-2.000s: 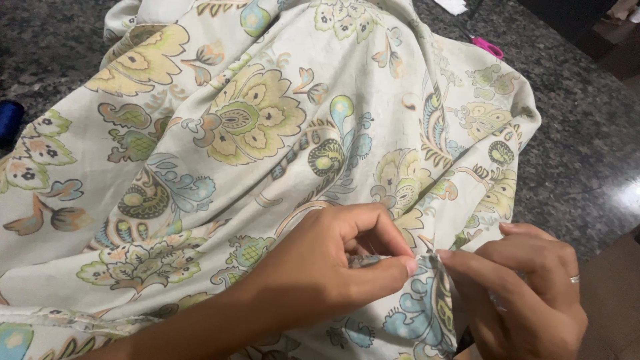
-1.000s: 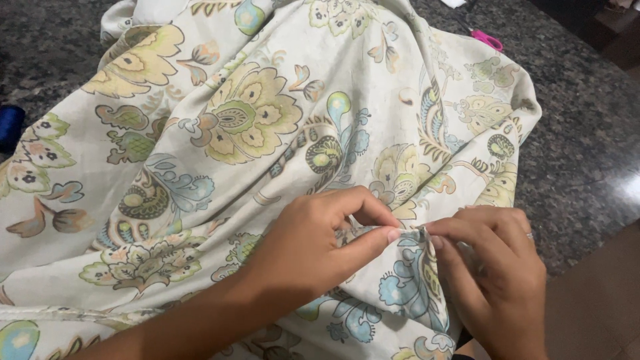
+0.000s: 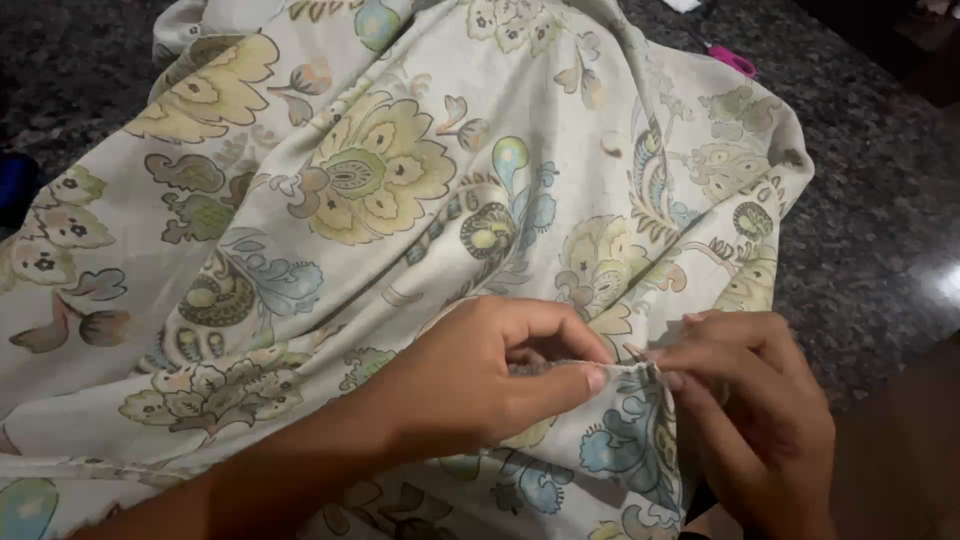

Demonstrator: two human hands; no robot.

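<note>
A white cloth with a floral print (image 3: 420, 285) lies in loose folds across most of the view. Its raised edge is pinched between the thumb and forefinger of my left hand (image 3: 502, 375), at the lower middle. Just to the right, the thumb and forefinger of my right hand (image 3: 750, 397) close on the same edge. A thin, pointed sliver shows at the right fingertips; whether it is a needle, I cannot tell. Below both hands the cloth hangs down in a fold.
The cloth rests on a dark speckled stone countertop (image 3: 847, 195). Pink scissor handles (image 3: 731, 61) lie past its upper right edge, near a white scrap (image 3: 681, 4). A dark blue object, perhaps a thread spool (image 3: 16, 187), stands at the far left.
My right hand, a little apart from the left two seconds ago, has moved in toward it along the cloth edge. My left hand keeps its pinch.
</note>
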